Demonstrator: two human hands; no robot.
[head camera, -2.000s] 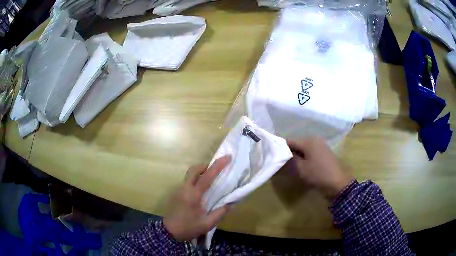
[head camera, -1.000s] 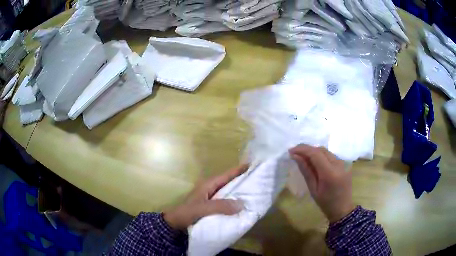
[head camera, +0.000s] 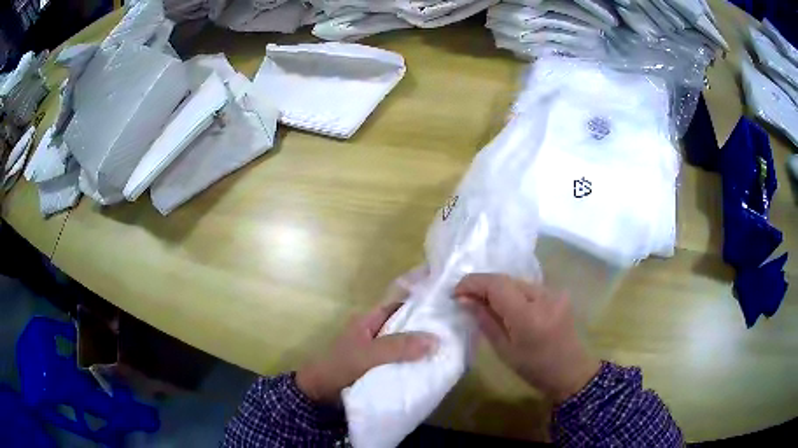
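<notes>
A white pouch (head camera: 407, 389) is held at the table's front edge, its far part inside a clear poly bag (head camera: 481, 206) with a small triangle mark. My left hand (head camera: 363, 354) grips the pouch from the left, thumb on top. My right hand (head camera: 525, 328) pinches the bag film at the pouch's right side; its fingertips are partly blurred. The bag's far end lies against the stack of empty poly bags (head camera: 604, 175) right of centre.
Unpacked pouches (head camera: 131, 114) lie heaped at left, one folded pouch (head camera: 332, 87) beside them. Piles of pouches (head camera: 595, 31) stand at the back. A blue tape dispenser (head camera: 746, 192) is at right, with packed pouches (head camera: 774, 87) beyond. A blue stool (head camera: 66, 376) stands below left.
A clear bag has come off the stack and now covers the pouch's far part. My right hand has moved left along it. The zipper pull seen earlier is out of sight.
</notes>
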